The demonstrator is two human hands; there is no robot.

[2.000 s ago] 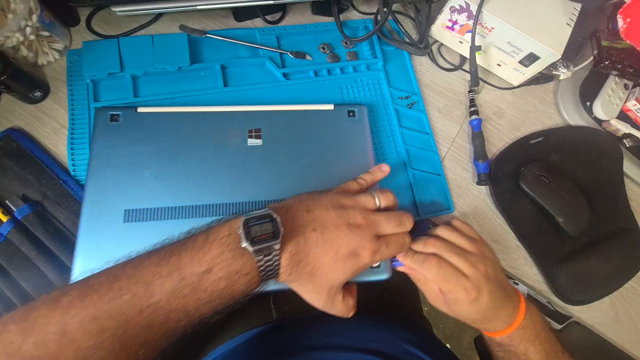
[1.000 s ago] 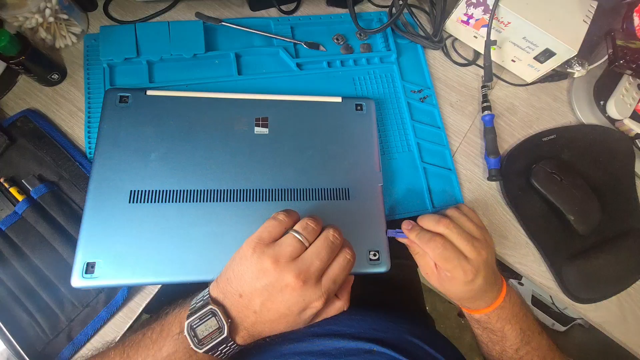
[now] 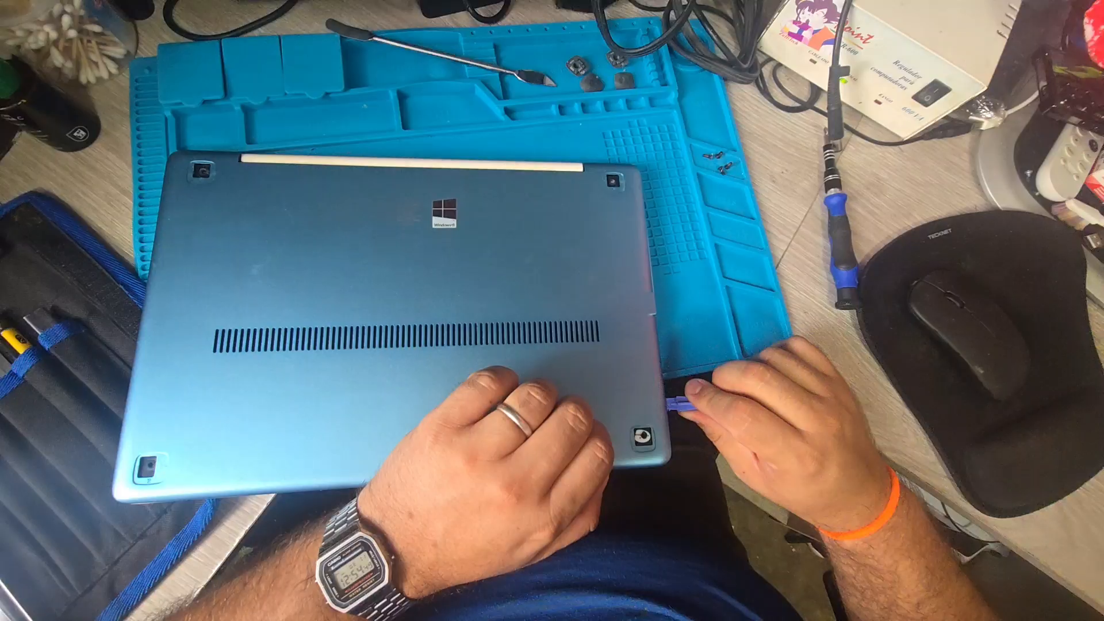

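A blue laptop lies with its underside up, showing a row of vent slots and square recesses at its corners. My left hand, with a ring and a wristwatch, rests on the laptop's near edge; its fingers are bent and its underside is hidden. In my right hand, thumb and fingers pinch a small purple plastic pry tool. The tool's tip meets the laptop's right edge near the lower corner.
Under the laptop spreads a blue silicone repair mat holding a metal spudger, rubber feet and small screws. Rightward lie a screwdriver, a mouse on its pad and a voltage regulator. A tool roll lies left.
My left hand has drawn back from the laptop's right edge toward its near edge, uncovering the lower right corner. My right hand stays by that edge with the purple tool.
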